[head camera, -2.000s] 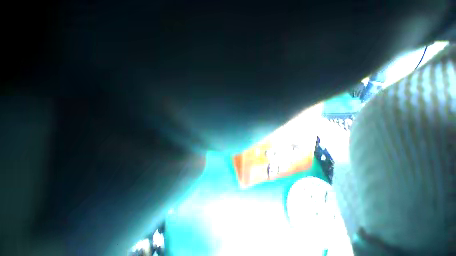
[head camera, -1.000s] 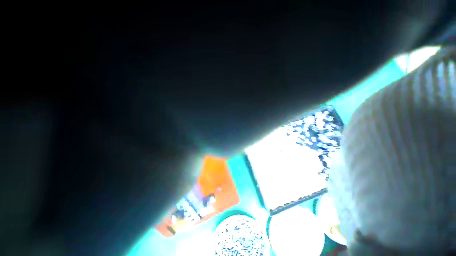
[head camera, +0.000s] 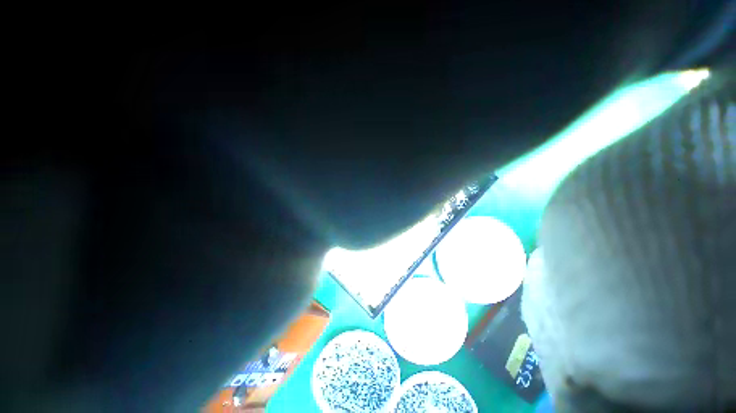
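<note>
A white ribbed glove, apparently on my right hand (head camera: 637, 266), fills the right side very close to the lens; its fingers cannot be made out. A large dark blurred shape covers the top and left; whether it is my left hand cannot be told. Two round dishes of small speckled parts (head camera: 356, 377) (head camera: 435, 395) lie at the bottom centre. Two overexposed white dishes (head camera: 426, 320) (head camera: 482, 260) lie above them. A black-rimmed tray (head camera: 434, 252), partly hidden by the dark shape, holds white parts.
An orange-brown board (head camera: 304, 334) with a pale strip of small parts lies at the lower left on the green mat (head camera: 300, 385). A dark plate (head camera: 507, 337) with a yellowish label and white characters lies beside the dishes, partly behind the glove.
The view has shifted: the board now lies lower and further left, and the tray further left. More dishes and the dark plate show. The glove and dark shape stay close to the lens.
</note>
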